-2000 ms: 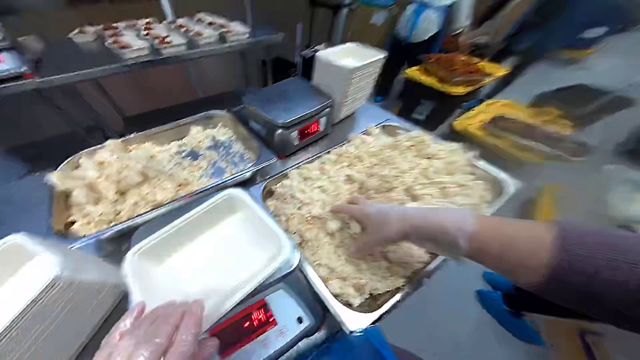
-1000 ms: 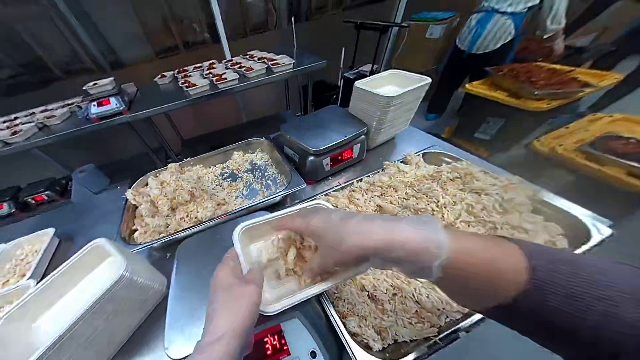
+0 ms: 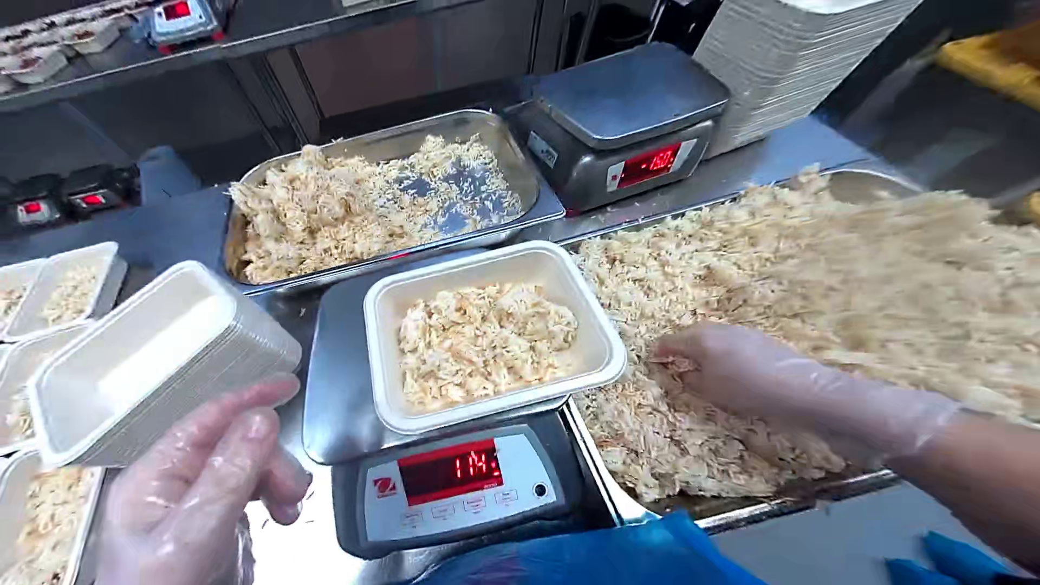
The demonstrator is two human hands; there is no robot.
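Note:
A white rectangular tray with shredded pale meat in it rests on the steel platform of an Ohaus digital scale, whose red display is lit. My right hand, in a clear glove, has its fingertips in the shredded meat of the large steel pan at the right; the fingers look curled around a small bit of it. My left hand, also gloved, hovers beside a stack of empty white trays, fingers apart and holding nothing.
Behind the scale lies a smaller steel pan with more shredded meat. A second scale and a tall stack of trays stand behind. Filled trays are at the far left. A metal shelf runs along the back.
One second ago both hands were at the tray, the left holding it; now it sits on the scale, let go. My right hand has moved to the large pan, my left toward the empty stack.

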